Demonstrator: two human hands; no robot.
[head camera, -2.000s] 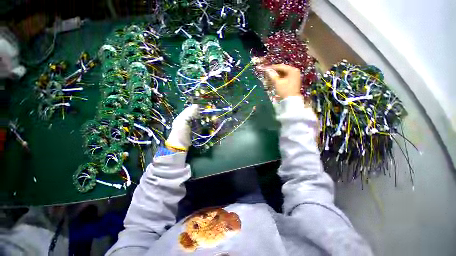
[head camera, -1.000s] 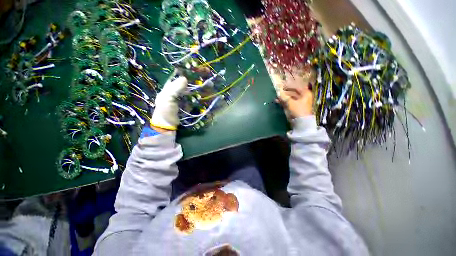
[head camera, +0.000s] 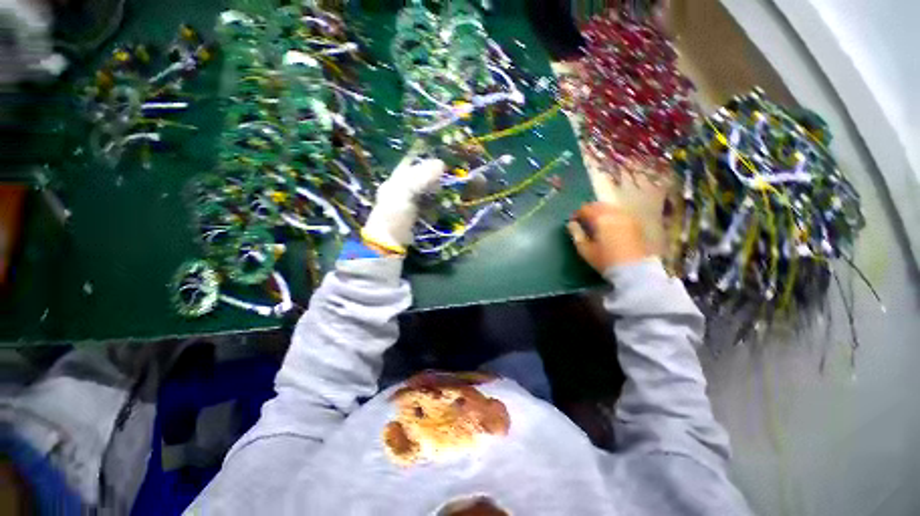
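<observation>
My left hand (head camera: 406, 202), in a white glove with a yellow cuff, rests at the left side of the nearest green coils in the middle row (head camera: 444, 45); its fingertips are among coils and wires, and its grip cannot be told. Yellow, white and dark lead wires (head camera: 520, 186) fan right from these coils. My bare right hand (head camera: 608, 236) is at the mat's right edge with fingers curled, below the pile of small red parts (head camera: 634, 91). Whether it holds something small is hidden by blur.
Long rows of green coils (head camera: 293, 131) lie left of my left hand. A small coil group (head camera: 126, 101) lies farther left. A heap of coils with hanging wires (head camera: 772, 191) is at the right. Another person's sleeve (head camera: 66, 403) shows at lower left, an orange thing (head camera: 10, 222) above it.
My right hand has come down from the red pile toward the near right mat edge. My left hand stays at the middle coils. The camera view has shifted.
</observation>
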